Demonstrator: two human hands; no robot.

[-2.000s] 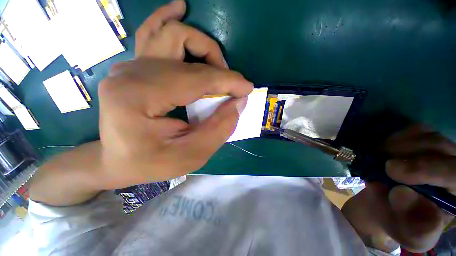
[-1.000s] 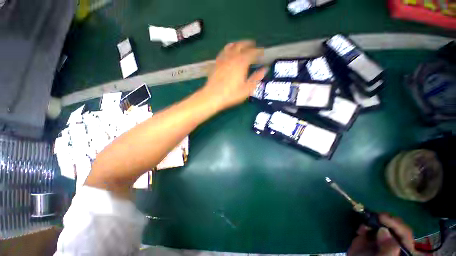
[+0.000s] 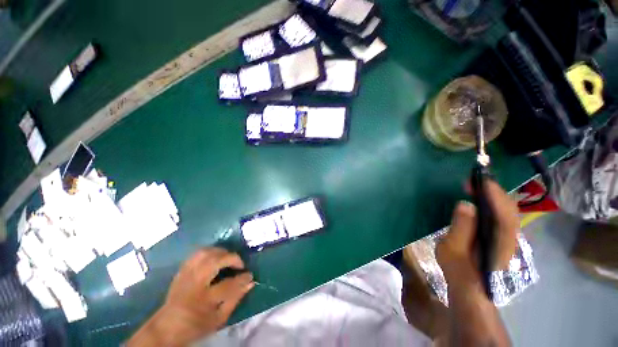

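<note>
My right hand point(image 3: 484, 223) holds the soldering iron point(image 3: 482, 196), its tip over or in the open tan-brown round jar point(image 3: 464, 112). My left hand point(image 3: 207, 288) is at the bench's near edge, with a thin silvery strand of solder wire point(image 3: 267, 285) at its fingertips. A black-edged phone unit point(image 3: 283, 223) with white surfaces lies flat just beyond my left hand, not touched. Another phone unit point(image 3: 298, 124) with a blue and gold strip lies farther off.
A pile of white LCD modules point(image 3: 81, 230) lies at left. More phone units point(image 3: 291, 68) are heaped at the far side by the pale edge rail point(image 3: 146, 88). Two units lie on the conveyor belt. A dark block with a yellow part point(image 3: 585, 88) stands right of the jar.
My left hand has come back from the heaped phones to the near edge. The iron has moved from above the bench to the jar. A phone unit now lies near me. The view has shifted.
</note>
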